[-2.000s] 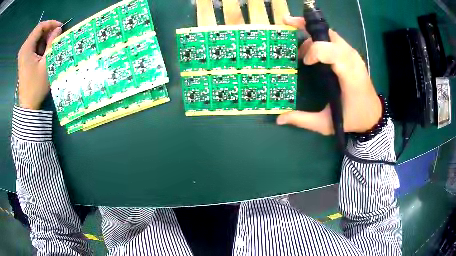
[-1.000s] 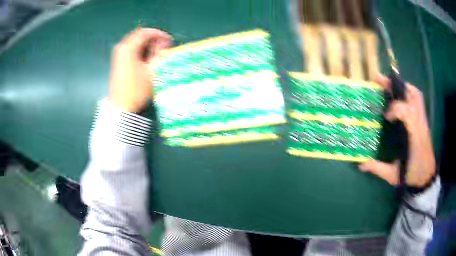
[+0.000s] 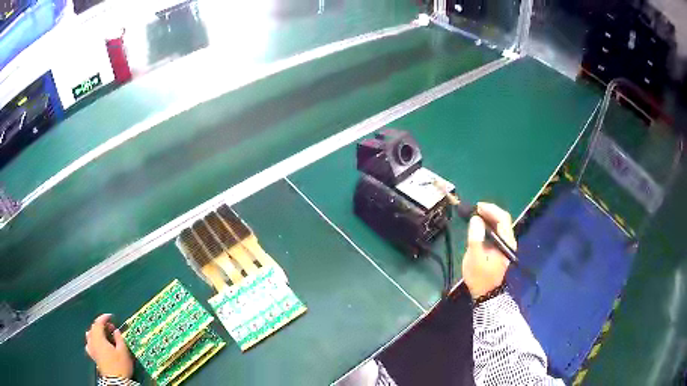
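My right hand (image 3: pixel 488 252) grips the black soldering iron (image 3: pixel 486 228). Its tip is over the pale tray on top of the black iron station (image 3: pixel 403 207); contact cannot be told. My left hand (image 3: pixel 109 345) is at the left edge of a stack of green PCB panels (image 3: pixel 167 328) at the lower left; whether its fingers hold the stack or any wire is unclear. Another PCB panel (image 3: pixel 258 307) lies flat on the mat to the right of the stack, against the brush handles, with no hand on it.
Several wooden-handled brushes (image 3: pixel 226 245) lie beyond the single panel. A metal rail (image 3: pixel 331 132) crosses behind the bench. A black cord (image 3: pixel 447 264) hangs from the station. A cart with a blue platform (image 3: pixel 576 279) stands beyond the bench's right edge.
The view has swung right and up, bringing in the station. My right hand has left the single panel and moved the iron to the station. My left hand remains beside the stack.
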